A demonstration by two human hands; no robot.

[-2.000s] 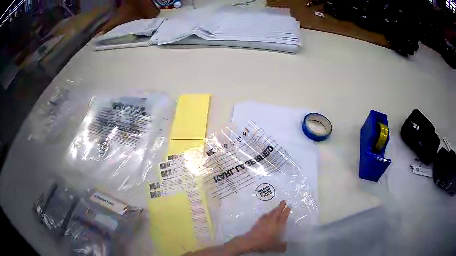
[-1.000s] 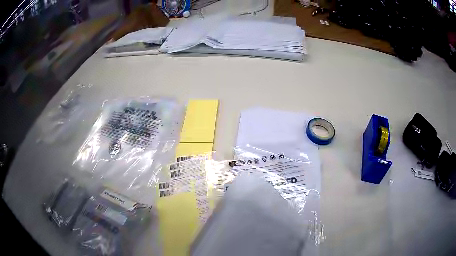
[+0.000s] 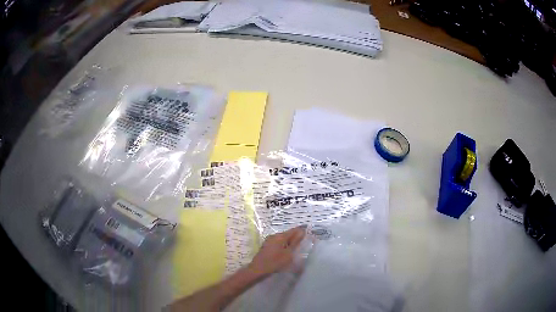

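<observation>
A clear printed polybag [image 3: 317, 195] lies over the white tissue stack [image 3: 335, 137] and partly over the barcode stickers. My left hand [image 3: 277, 248] reaches in from the bottom left, its fingertips closed at the polybag's near edge. A blurred white tissue-like bundle [image 3: 344, 280] is at the bottom centre, right of my left hand, against the near end of the polybag. My right hand is not visible. The yellow label backing [image 3: 242, 119] with barcode stickers [image 3: 210, 183] lies left of the tissue.
Empty polybags [image 3: 152, 134] and packed bags [image 3: 113, 237] lie at left. A blue tape roll [image 3: 392, 145], blue tape dispenser [image 3: 456, 177] and black zip bags [image 3: 511, 170] stand or lie at right. A paper stack [image 3: 299, 24] is at the far edge.
My left hand has come back into view at the polybag's near edge. The white bundle sits lower and further right, uncovering more of the polybag. The view has shifted slightly.
</observation>
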